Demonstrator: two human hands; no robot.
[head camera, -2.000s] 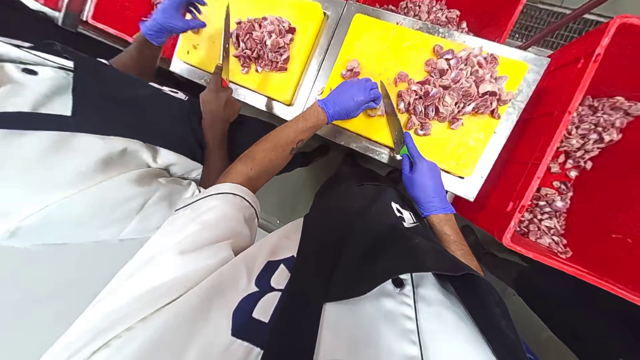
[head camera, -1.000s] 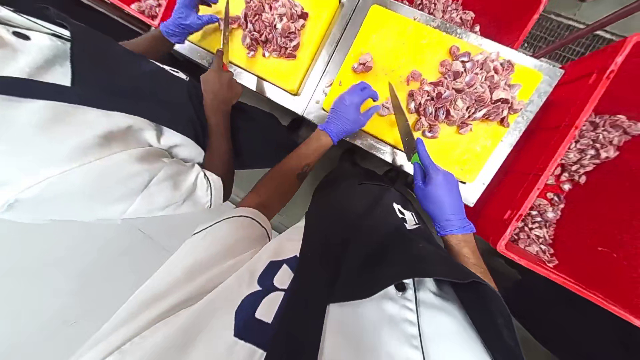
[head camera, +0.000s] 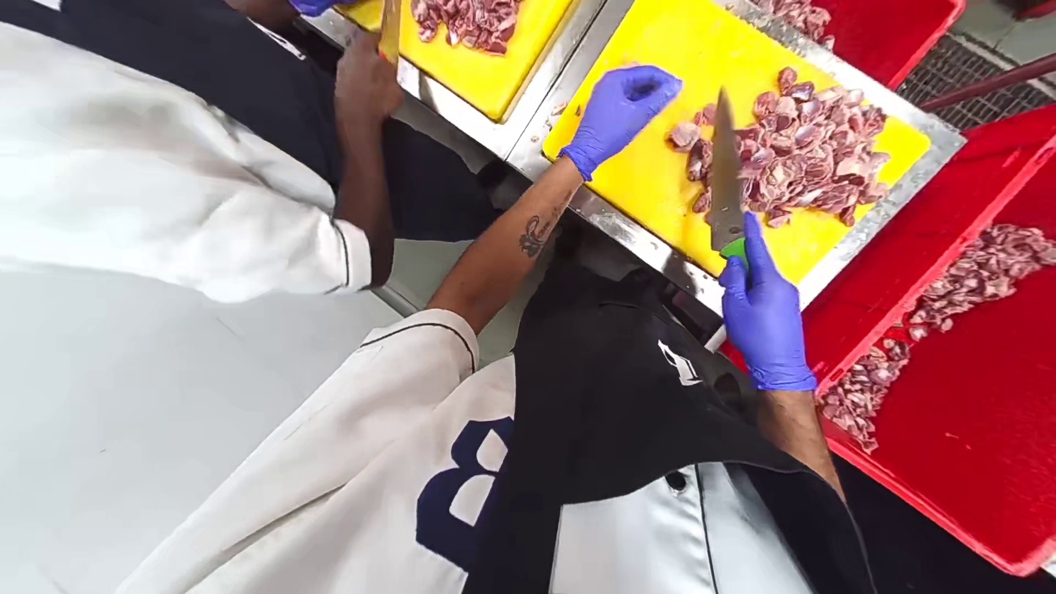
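My left hand (head camera: 620, 107), in a blue-purple glove, is over the left part of a yellow cutting board (head camera: 660, 194); its fingers curl, and whether they pinch anything is hidden. In my gloved right hand (head camera: 763, 318), at the board's near edge, is the green handle of a knife (head camera: 726, 173). The blade points away from me, its flat side over the left edge of a pile of small reddish-pink meat pieces (head camera: 813, 153). A paler piece (head camera: 684, 135) lies left of the blade, at the pile's edge.
A metal tray frame (head camera: 652, 247) surrounds the board. Red bins (head camera: 973, 412) holding meat pieces stand at the right, with another red bin (head camera: 887, 29) behind the board. At the left, a co-worker's hand (head camera: 367, 78) holds a knife over a second yellow board (head camera: 487, 82) with meat.
My left hand has moved away from the blade, toward the board's left part. The knife remains in my right hand. The loose meat piece seen earlier at the board's upper left no longer shows there.
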